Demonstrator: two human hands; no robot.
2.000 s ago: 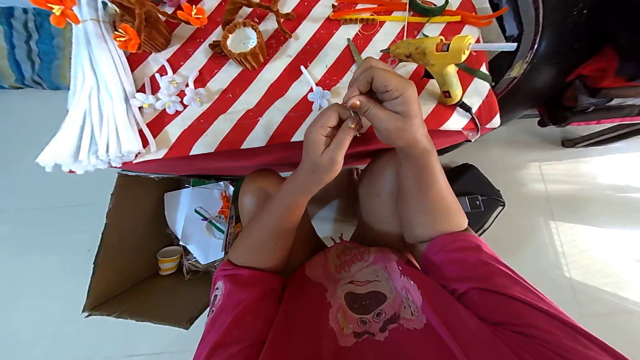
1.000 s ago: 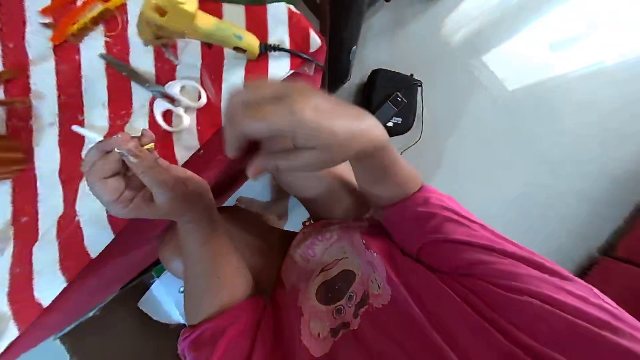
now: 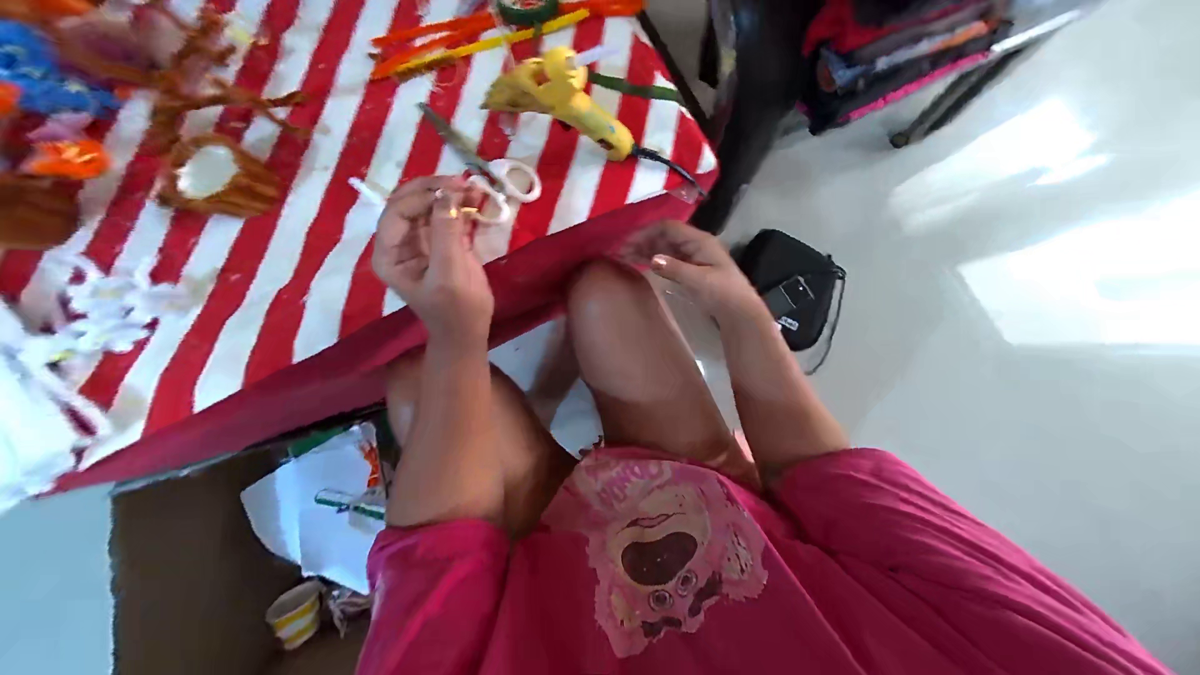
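My left hand (image 3: 436,248) is raised over the table's near edge, thumb and fingers pinched on a small yellow piece (image 3: 462,213) whose exact kind I cannot tell. Just behind it, scissors with white handles (image 3: 521,180) lie on the striped cloth. My right hand (image 3: 689,262) is at the red hem of the cloth, above my knee, with its fingers bent; whether it holds anything is hidden by blur. A yellow hot glue gun (image 3: 572,103) rests beyond the scissors. A small white piece (image 3: 367,191) lies left of my left hand.
Orange and yellow pipe cleaners (image 3: 469,47) and a roll of green tape (image 3: 527,9) lie at the back. Brown fuzzy pieces (image 3: 225,178) and white flowers (image 3: 108,300) are at left. Below stands a cardboard box (image 3: 187,562) with paper and a striped cup (image 3: 296,614). A black case (image 3: 792,281) is on the floor.
My hands were together two seconds ago and are now apart. The right hand, blurred above the hem one second ago, is now lower at the cloth's edge. The view has swung.
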